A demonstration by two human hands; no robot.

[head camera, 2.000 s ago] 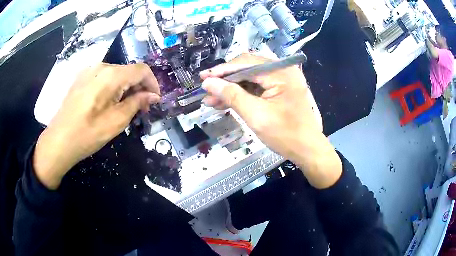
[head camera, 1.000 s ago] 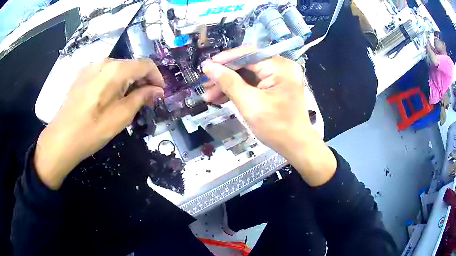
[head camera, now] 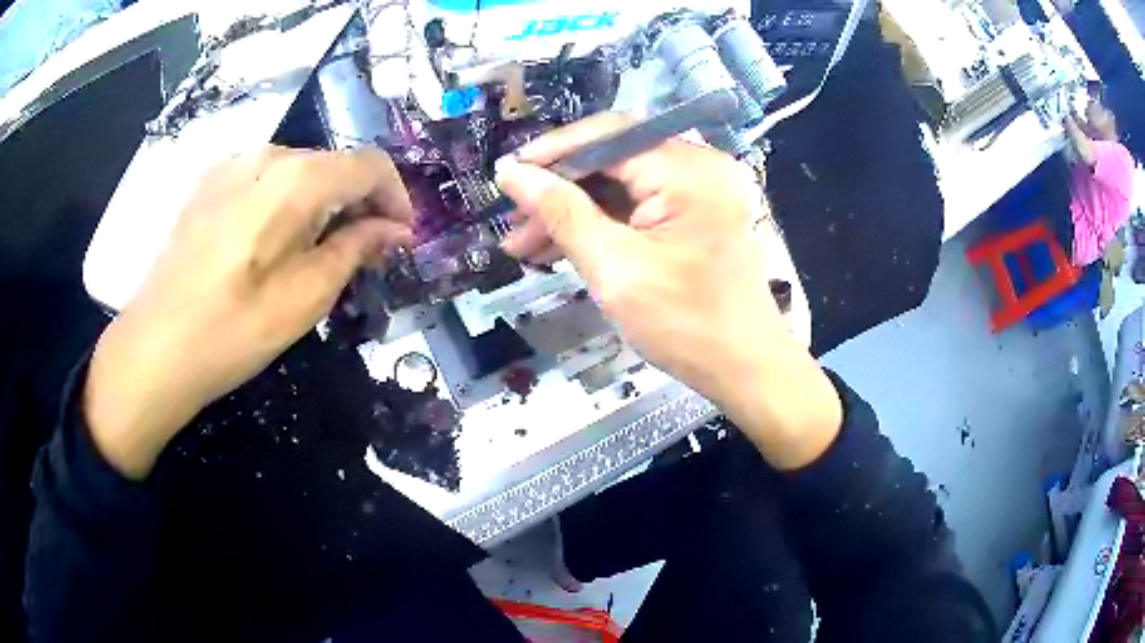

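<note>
My right hand [head camera: 678,251] holds the silver tweezers [head camera: 647,136] like a pen, their tips pointing left into the open mechanism [head camera: 465,176] of the white JACK machine [head camera: 565,57]. My left hand [head camera: 245,270] is at the mechanism's left side, thumb and forefinger tips pinched together. Any thread between these fingers is too fine to see. Purplish lint lies around the metal parts between the hands. The tweezer tips are hard to make out against the metal.
The front cover with a printed scale [head camera: 590,471] is nearest my lap. Dark lint [head camera: 414,427] lies beside it. Black fabric is at left [head camera: 50,251] and right [head camera: 854,189]. A red stool [head camera: 1023,276] and a person in pink [head camera: 1101,195] are at far right.
The tweezers and right hand have shifted slightly up and left from the lower metal part they were at two seconds ago. The left hand has barely moved. The view has shifted slightly.
</note>
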